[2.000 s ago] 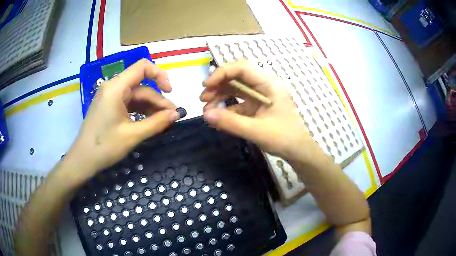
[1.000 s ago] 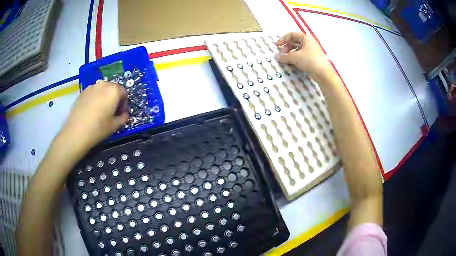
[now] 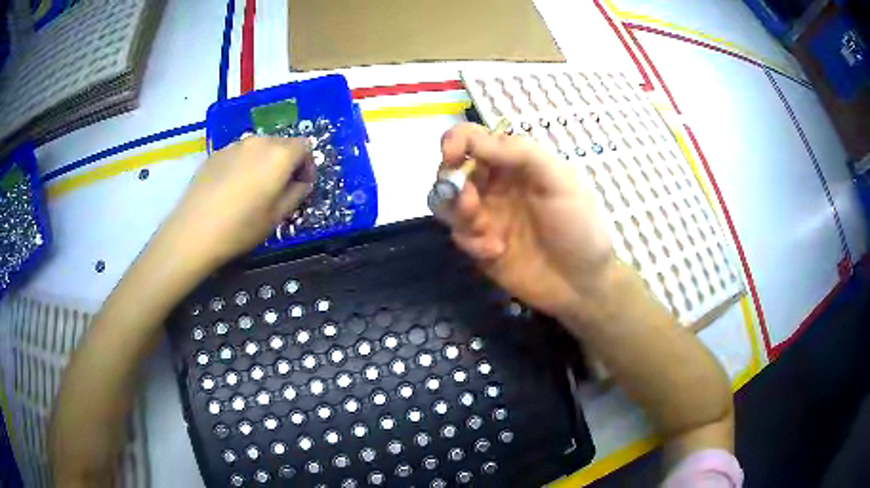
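My left hand (image 3: 243, 186) reaches into the blue parts bin (image 3: 370, 181), fingertips down among the loose metal fittings (image 3: 334, 191); whether it grips one is hidden. My right hand (image 3: 534, 214) is raised past the top edge of the black parts tray (image 3: 382, 267), palm partly turned up. Its fingers hold a small round metal part (image 3: 444, 194), with a thin tan stick (image 3: 467, 171) beside it. The tray has rows of silver-centred parts and some bare pockets. The slotted board (image 3: 658, 210), partly behind my right hand, holds several dark rings near its top.
A second blue bin (image 3: 21, 224) of silver parts is at the left edge. Stacked slotted boards (image 3: 86, 57) lie upper left, a brown cardboard sheet (image 3: 420, 33) at the top, another slotted board (image 3: 57, 372) lower left. Two loose small parts lie on the bench at left.
My right hand has moved left from the slotted board and now shows a metal part at its fingers. My left hand remains in the bin. The whole view has shifted, so things sit farther right.
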